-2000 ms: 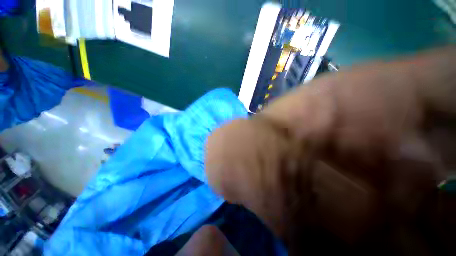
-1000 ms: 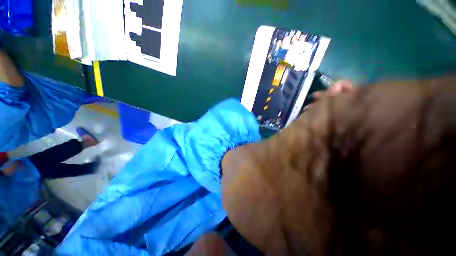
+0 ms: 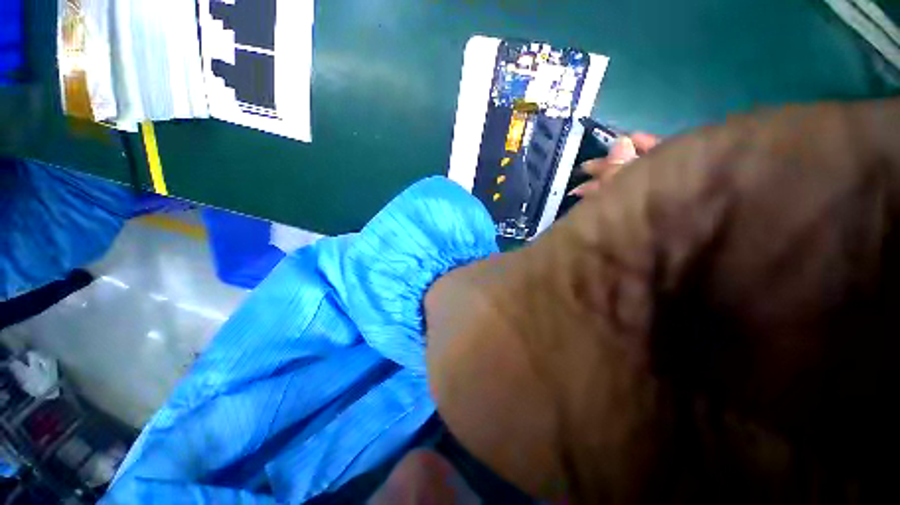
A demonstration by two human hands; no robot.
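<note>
An open phone (image 3: 513, 148) lies in a white holder (image 3: 470, 108), with silver and blue parts at its top and an orange strip below them. A large, dark, blurred hand, which looks like my left hand (image 3: 671, 296), comes out of a blue sleeve and fills the right foreground. Its fingers are not clear. Fingertips (image 3: 620, 158) show just right of the phone beside a small dark object with a light tip (image 3: 600, 136). I cannot tell which hand they belong to, or whether they grip it.
A white sheet with black stepped pieces (image 3: 255, 54) lies at the upper left, beside a thick white stack of sheets (image 3: 148, 59). Another person's blue sleeve (image 3: 59, 227) is at the left edge. A blue bin (image 3: 242, 247) is below the bench edge.
The view has shifted, so the phone and sheets appear further left. Fingertips beside the phone, not clearly seen two seconds ago, now show. The phone looks to be in the same holder.
</note>
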